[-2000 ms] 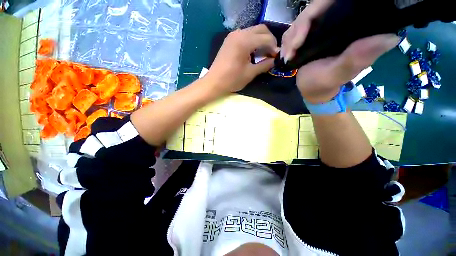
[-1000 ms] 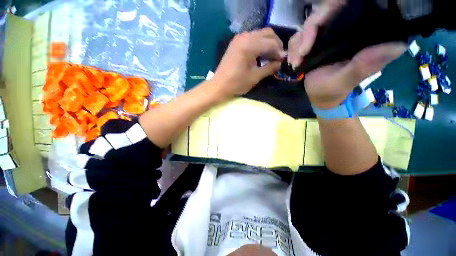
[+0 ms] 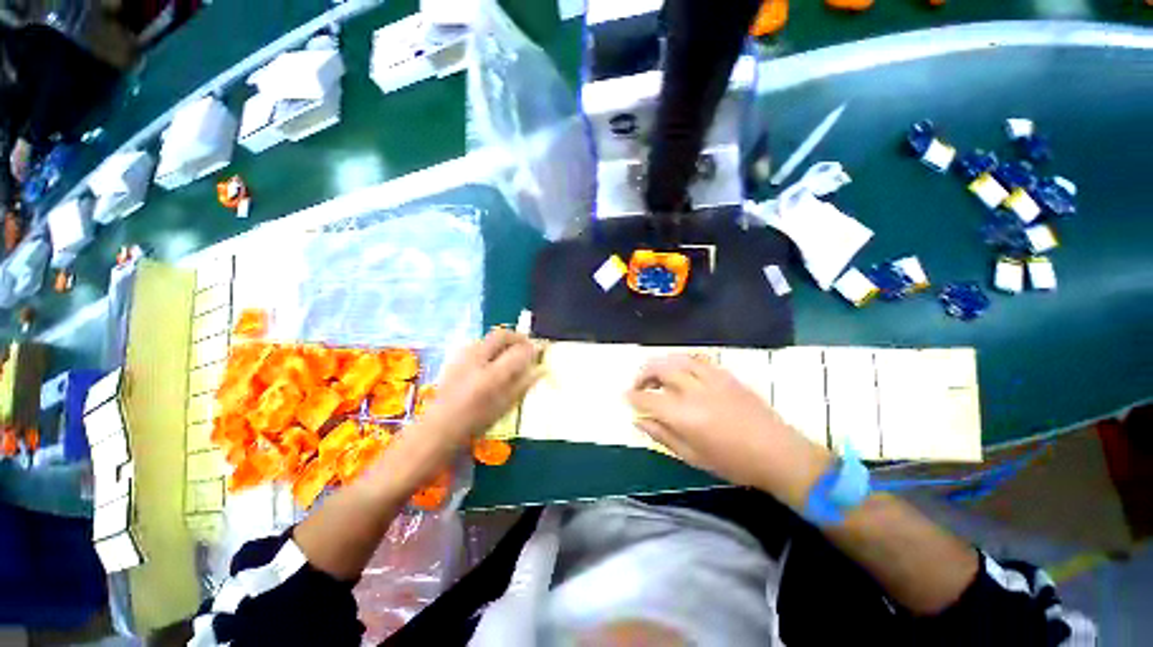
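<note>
A cream pad sheet [image 3: 850, 398] with black cross lines lies along the bench edge. My left hand [image 3: 493, 379] is at its left part, fingertips on the sheet; whether they pinch it I cannot tell. My right hand [image 3: 702, 407] lies on its middle, fingers bent, undersides hidden. On the black mat [image 3: 569, 303] an orange shell [image 3: 659, 273] holds a blue circuit board, with a small white battery [image 3: 611, 272] at its left. The black electric screwdriver [image 3: 698, 95] hangs above, in neither hand.
Orange shells [image 3: 316, 405] are heaped at left by a clear blister tray [image 3: 398, 278]. The screw feeder [image 3: 607, 114] stands behind the mat, a plastic bag [image 3: 525, 126] beside it. Circuit boards [image 3: 1012, 190] and a white bundle [image 3: 822, 228] lie right. White boxes [image 3: 291, 95] stand back left.
Both hands have left the shell and moved down to the pad sheet, and the screwdriver is out of my right hand. The view has shifted, showing the feeder and the far bench.
</note>
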